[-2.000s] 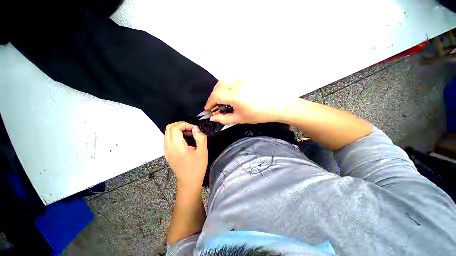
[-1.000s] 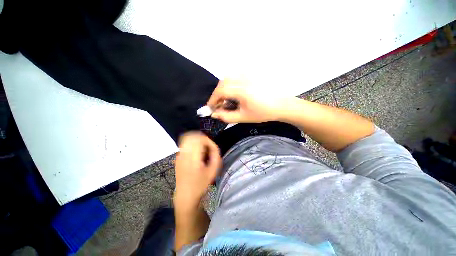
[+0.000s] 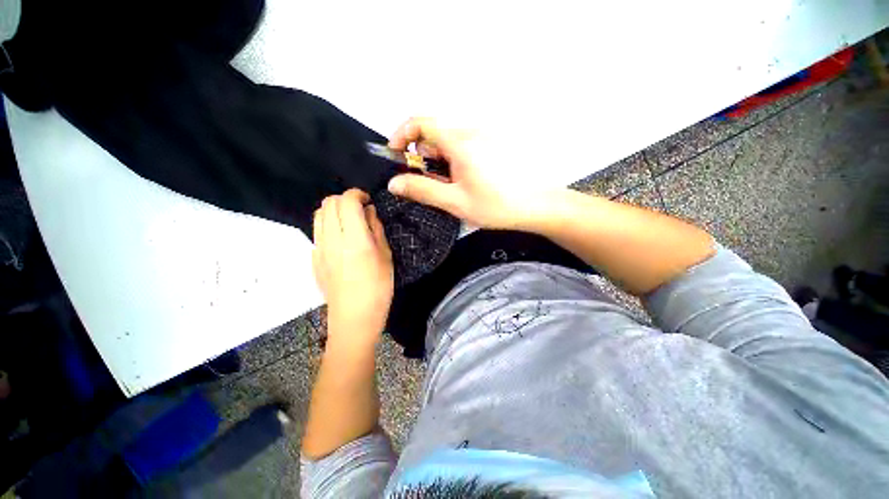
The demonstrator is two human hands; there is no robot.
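Note:
A black garment (image 3: 219, 136) lies from the far left of the table to the near edge. At its near end a part with a fine pale grid check (image 3: 421, 234) shows between my hands. My left hand (image 3: 353, 249) lies on the garment just left of the check part, its fingertips on the cloth; what they pinch is hidden. My right hand (image 3: 450, 175) holds small thread snips (image 3: 386, 152), with the silver blades pointing left over the black cloth. Its thumb is close to the top of the check part.
The white table (image 3: 585, 78) has its near edge against my grey shirt (image 3: 624, 370). A blue object (image 3: 175, 434) is on the speckled floor at lower left. A red object (image 3: 794, 86) is under the table edge at right. Dark shoes show at far right.
My left hand has moved up from the table edge onto the cloth. My right hand and the snips have moved slightly up. More of the check cloth now shows between my hands.

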